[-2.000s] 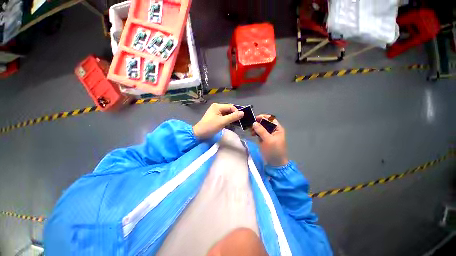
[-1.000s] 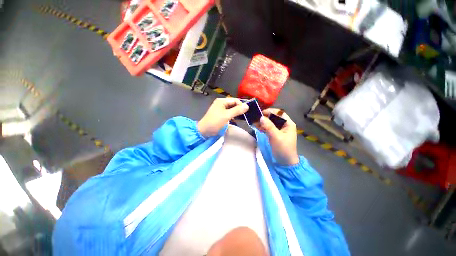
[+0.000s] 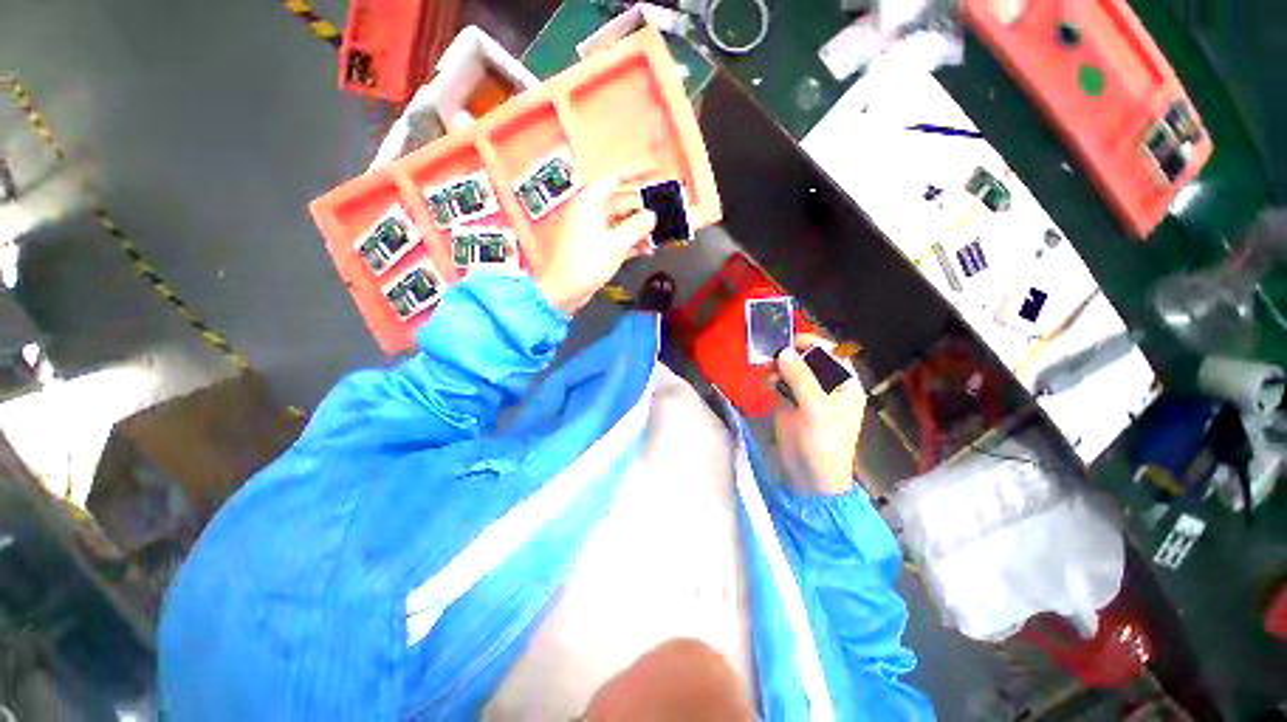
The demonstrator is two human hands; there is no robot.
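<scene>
My left hand (image 3: 600,243) is over the right end of the salmon-red parts tray (image 3: 600,120). It holds a dark square display module (image 3: 663,212) by its edge. My right hand (image 3: 826,416) is in front of my body over the red stool. It holds a light-faced display with a white edge (image 3: 769,327) and a second dark display (image 3: 824,370). The tray is tilted and holds several green circuit boards in white frames (image 3: 459,199) in its compartments.
The red stool (image 3: 720,317) stands below my hands. The bench at the right bears a white work sheet (image 3: 903,155) with small parts, and red stacked trays (image 3: 1101,127). A crumpled plastic bag (image 3: 1009,543) hangs beside it. A white bin (image 3: 459,78) is under the tray.
My hands have moved apart. My left hand has gone up to the tray with a dark display; my right keeps two displays. The view has turned and the bench now shows.
</scene>
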